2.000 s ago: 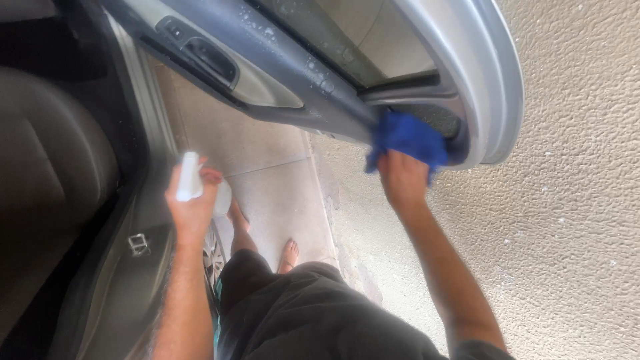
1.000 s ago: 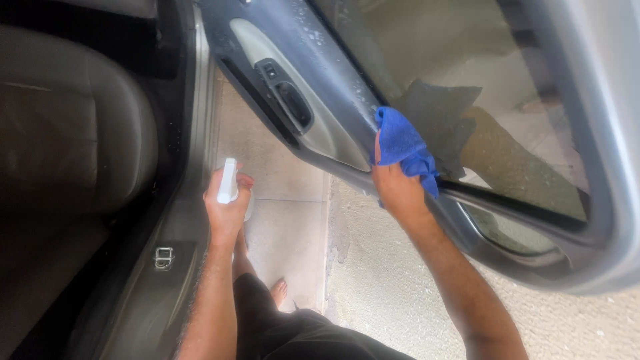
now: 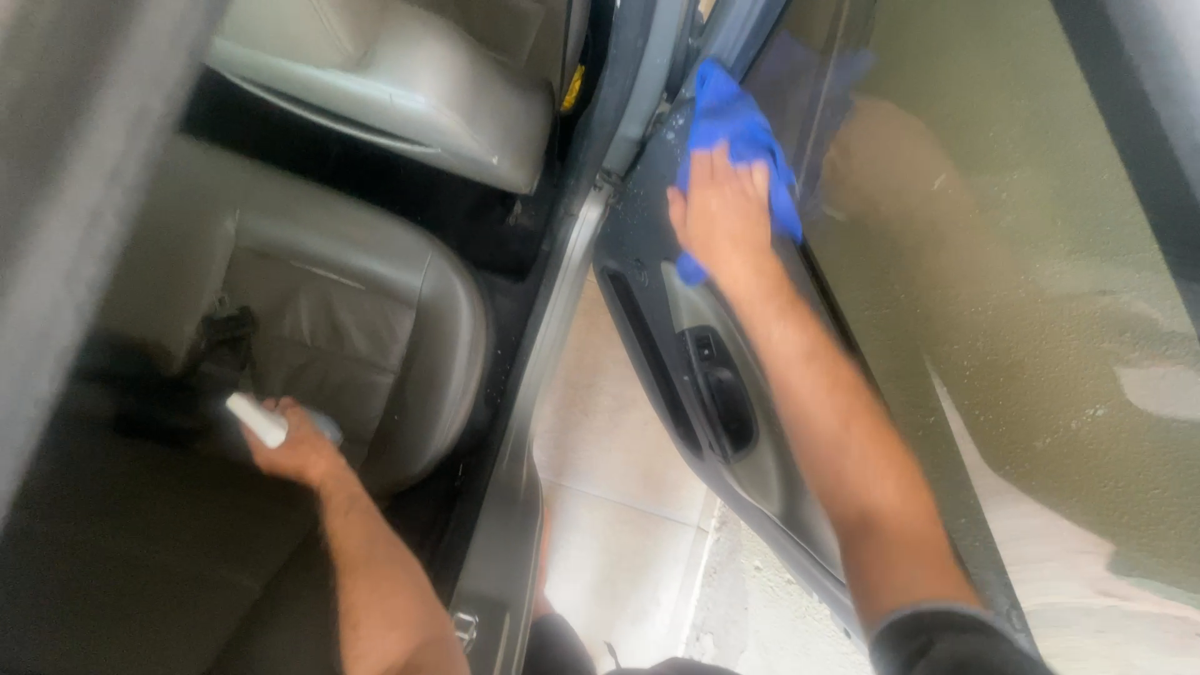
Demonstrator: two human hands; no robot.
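Observation:
My right hand point(image 3: 727, 211) presses a blue cloth point(image 3: 741, 122) flat on the top of the inner car door panel point(image 3: 647, 225), near the hinge end and beside the window glass point(image 3: 994, 244). White droplets or foam specks dot the panel around the cloth. My left hand point(image 3: 295, 445) is closed around a spray bottle with a white trigger head point(image 3: 257, 420), held over the car's seat area; the bottle's body is mostly hidden by the hand. The door's handle and switch recess point(image 3: 722, 389) lies below my right hand.
A grey leather seat point(image 3: 328, 319) fills the left, with a seat belt buckle point(image 3: 225, 333) on it and another seat point(image 3: 403, 84) in front. The door sill point(image 3: 553, 319) and a metal striker point(image 3: 465, 626) border the opening. Tiled floor point(image 3: 609, 487) shows between car and door.
My right hand has moved with the cloth along the door panel towards its hinge end. My left hand, with the spray bottle, has gone from the doorway to over the seat area. The view has shifted strongly.

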